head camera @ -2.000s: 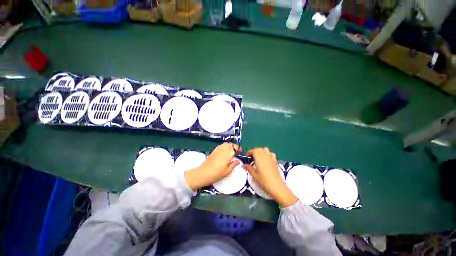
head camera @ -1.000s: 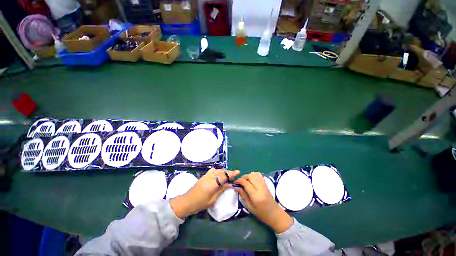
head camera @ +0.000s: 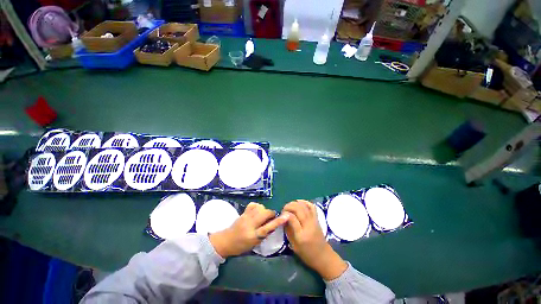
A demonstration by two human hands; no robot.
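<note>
A long black-and-white die-cut sheet point(head camera: 347, 217) with a row of white circles lies at the bench's near side. My left hand point(head camera: 248, 229) and my right hand point(head camera: 306, 233) meet over its middle, fingertips touching. Both hands pinch the sheet's middle, where a white circle point(head camera: 271, 242) shows partly below the fingers and looks tilted. The fingers hide the pinched part. The slotted-circle sheets point(head camera: 148, 168) lie in an overlapping stack at the left, just beyond the near sheet.
A red product body point(head camera: 41, 111) stands at far left, a dark blue one point(head camera: 465, 136) at right. Cardboard trays point(head camera: 197, 55), a blue tray point(head camera: 113, 58), squeeze bottles point(head camera: 322, 50) and scissors point(head camera: 394, 65) line the far edge. A metal post point(head camera: 501, 152) stands at right.
The view has tilted up, showing more of the far edge. The near sheet's right part now angles upward. The hands have stayed together at its middle, fingertips closer together.
</note>
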